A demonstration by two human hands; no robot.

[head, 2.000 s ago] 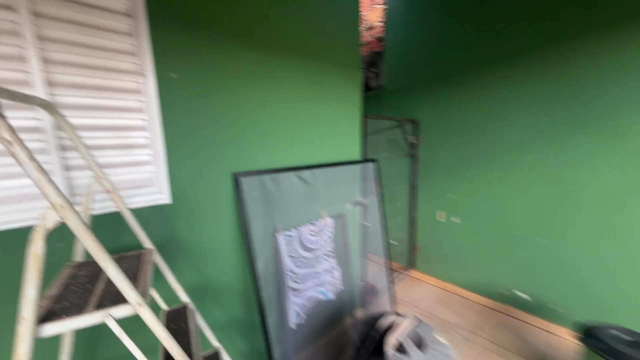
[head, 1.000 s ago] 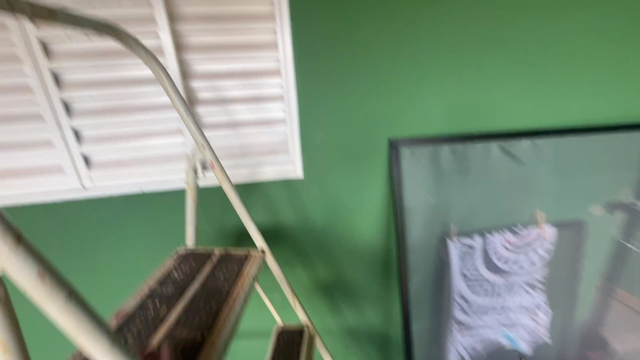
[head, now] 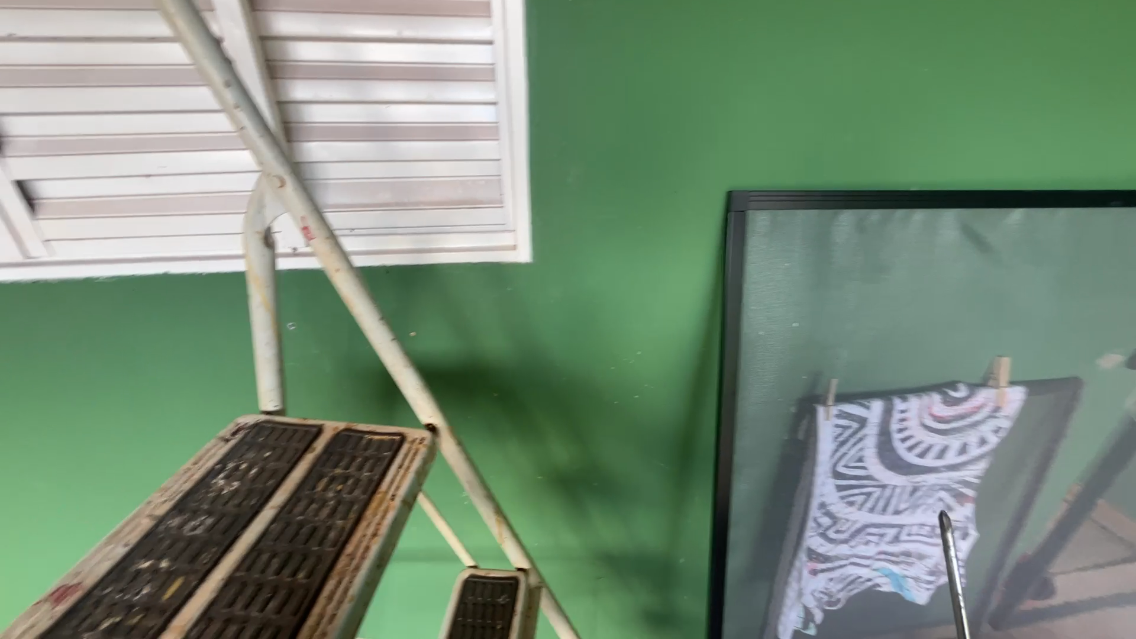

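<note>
Neither my left hand nor my right hand shows in the head view. A thin metal shaft with a pointed tip [head: 951, 568], perhaps a screwdriver's, rises from the bottom edge at the right; whatever holds it is out of view. Behind it, a black-framed translucent panel [head: 735, 373] leans on the green wall. A black-and-white patterned cloth [head: 896, 506] with wooden clothespins [head: 1002, 371] at its top shows on or through the panel; which one I cannot tell. A worn metal stepladder [head: 355, 293] with black ribbed treads [head: 293, 524] stands at the left.
A white louvered shutter [head: 390, 124] is set in the green wall [head: 621, 311] behind the ladder. The lower step [head: 486, 603] of the ladder juts out at bottom centre, between the top step and the panel. Tiled floor and a dark bar appear at the lower right.
The view has swung left and come closer to the ladder and panel. The thin metal shaft has come into sight at the bottom right.
</note>
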